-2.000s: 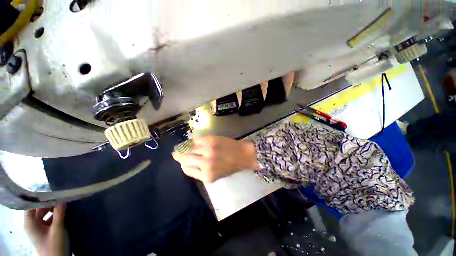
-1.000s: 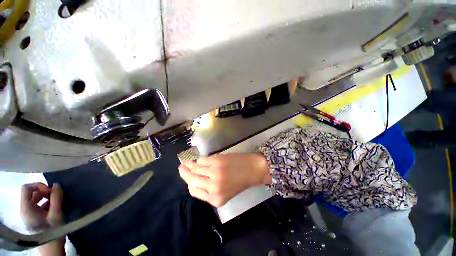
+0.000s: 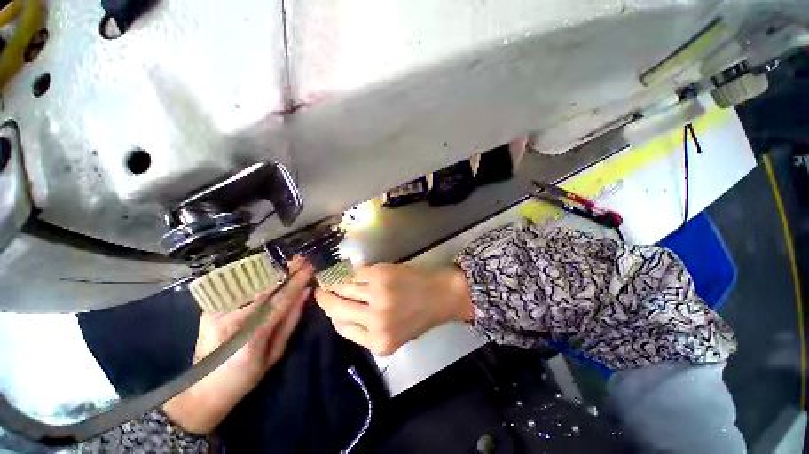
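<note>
Black cloth (image 3: 293, 390) lies in front of the sewing machine needle area, with a pale thin line along one fold. My left hand (image 3: 253, 337) reaches in from the lower left, partly behind the curved grey lever, its fingertips on the cloth near the needle. My right hand (image 3: 381, 306) is just right of it, fingers bent and pinching the cloth edge beside a small striped beige piece (image 3: 335, 275). The two hands' fingertips are close together. The presser foot is hard to make out beside the bright lamp spot (image 3: 362, 215).
The machine head (image 3: 373, 97) fills the upper view. The ribbed cream tension dial (image 3: 235, 282) and curved grey lever (image 3: 177, 383) overhang my left hand. Black label stacks (image 3: 451, 182) stand under the arm. Red-and-black snips (image 3: 581, 207) lie right of them. A blue bin (image 3: 701, 266) is below the table.
My left hand has moved from the far left to beside the needle and onto the cloth. My right hand has moved slightly away from the needle. The cloth's lower part has folded, showing a pale line.
</note>
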